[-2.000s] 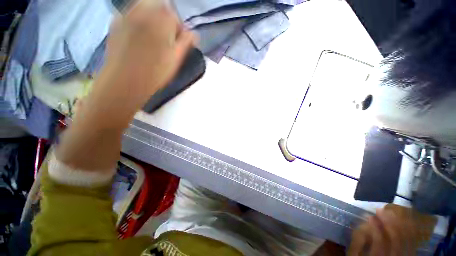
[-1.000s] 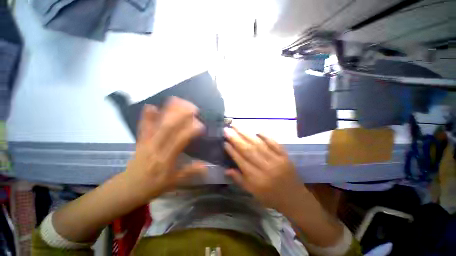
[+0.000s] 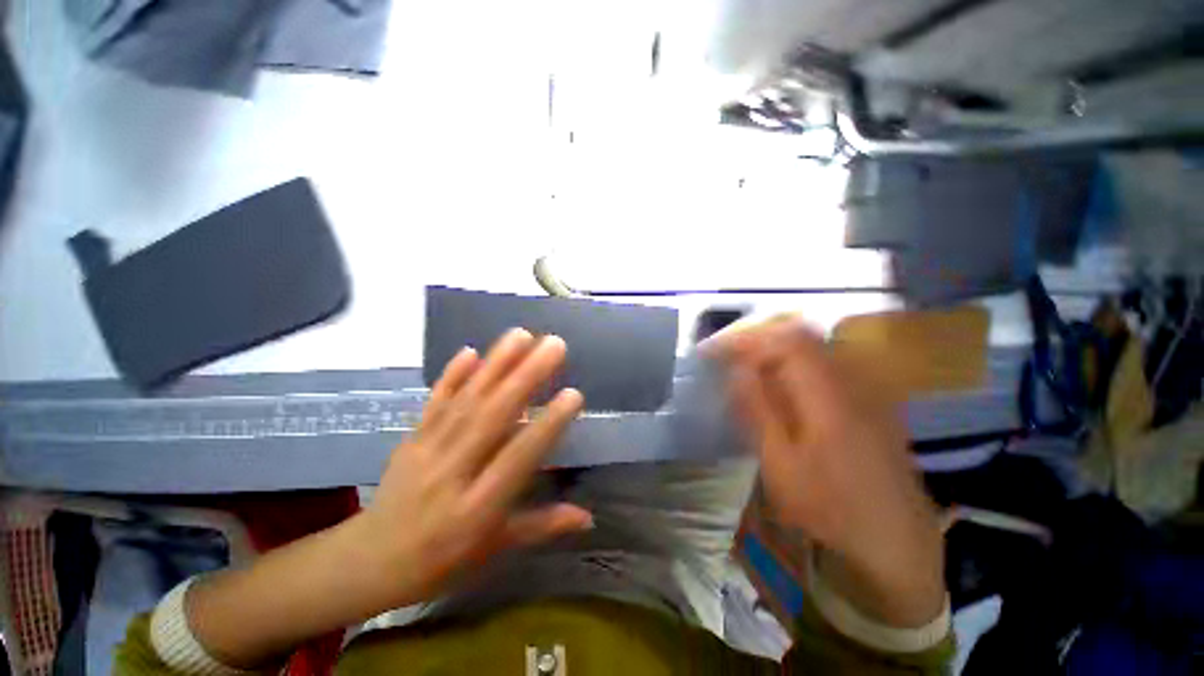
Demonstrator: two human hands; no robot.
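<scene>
A dark grey rectangular flap piece (image 3: 621, 354) lies across the table's front edge. My left hand (image 3: 482, 462) rests on its lower left part with the fingers spread. My right hand (image 3: 825, 456), blurred, is just right of the flap piece, with a paler grey-blue piece (image 3: 710, 403) at its fingertips, also blurred. The tan template (image 3: 918, 350) lies flat to the right, partly behind my right hand. A larger dark grey shaped piece (image 3: 225, 284) with a small tab lies at the left.
Stacked cut pieces (image 3: 231, 40) lie at the upper left. The sewing machine (image 3: 1056, 66) is at the upper right, with grey sewn pieces (image 3: 957, 225) below it. Dark blue-handled scissors or snips (image 3: 1050, 350) are at the right. The ruled grey front edge (image 3: 198, 423) runs below.
The shaped piece has been released at the left. The dark rectangle by the needle is gone from there, and one lies under my left hand. My right hand has moved right, with a paler piece.
</scene>
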